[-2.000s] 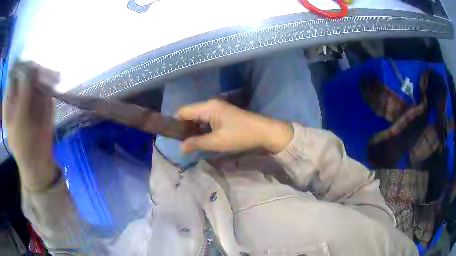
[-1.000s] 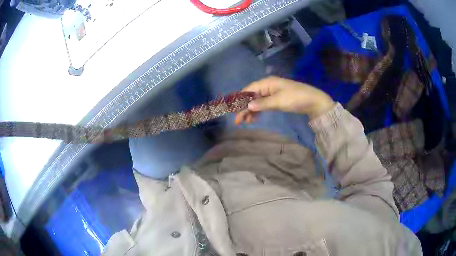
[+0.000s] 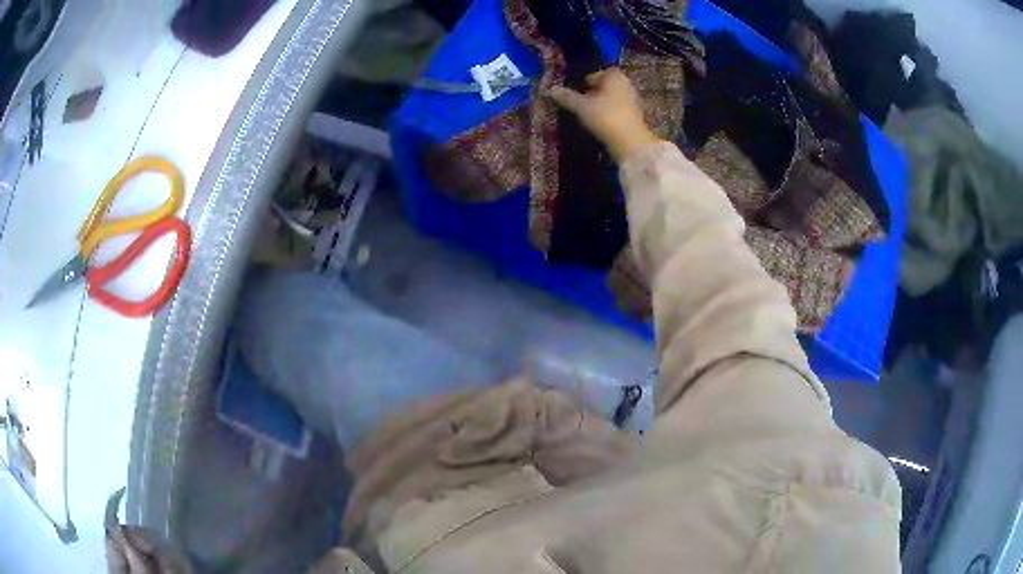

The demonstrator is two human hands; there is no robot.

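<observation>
My right hand (image 3: pixel 611 110) reaches over the blue bin, palm down, with thumb and fingertips closed at the edge of a narrow plaid strip (image 3: pixel 544 168). The strip lies lengthwise over black cloth (image 3: pixel 586 185) and plaid pieces (image 3: pixel 488 157) in the bin. A brownish, blurred shape at the bottom left, by the table edge, may be part of my left hand or cloth; I cannot tell which.
The blue bin (image 3: pixel 864 348) stands right of my legs, with a white tag (image 3: pixel 497 77) at its left. Scissors (image 3: pixel 140 264) with yellow and red handles lie on the white table (image 3: pixel 123 123). Dark cloth (image 3: pixel 954 191) is heaped beyond the bin.
The view has swung right. My right hand has moved from above my lap to the bin with the strip. The strip no longer stretches across the table edge.
</observation>
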